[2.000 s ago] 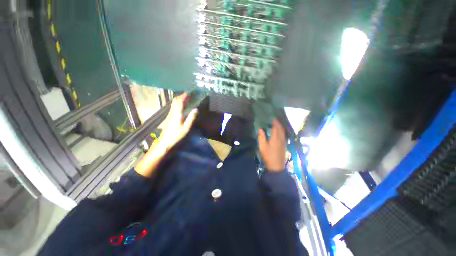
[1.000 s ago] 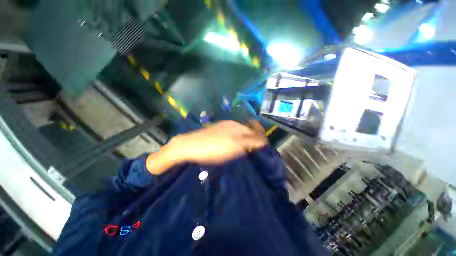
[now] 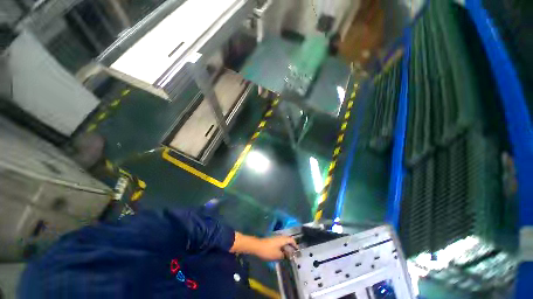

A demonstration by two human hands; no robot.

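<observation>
A large silvery metal magazine with holes and slots in its end plate is at the bottom right of centre, close to my body, cut off by the bottom edge. My left hand reaches across from the left, its fingers closed on the magazine's upper left corner. The fingertips are partly hidden and blurred. My right hand is not in view.
A blue-post rack packed with dark ridged rows stands on the right. A pale two-level conveyor or bench is upper left. A green-topped table holds green boards beyond. Yellow-black tape marks the floor. A pale cabinet is at left.
The view has swung to the aisle and racks. My left hand has moved from in front of my chest onto the magazine, which is now close to me at the bottom right.
</observation>
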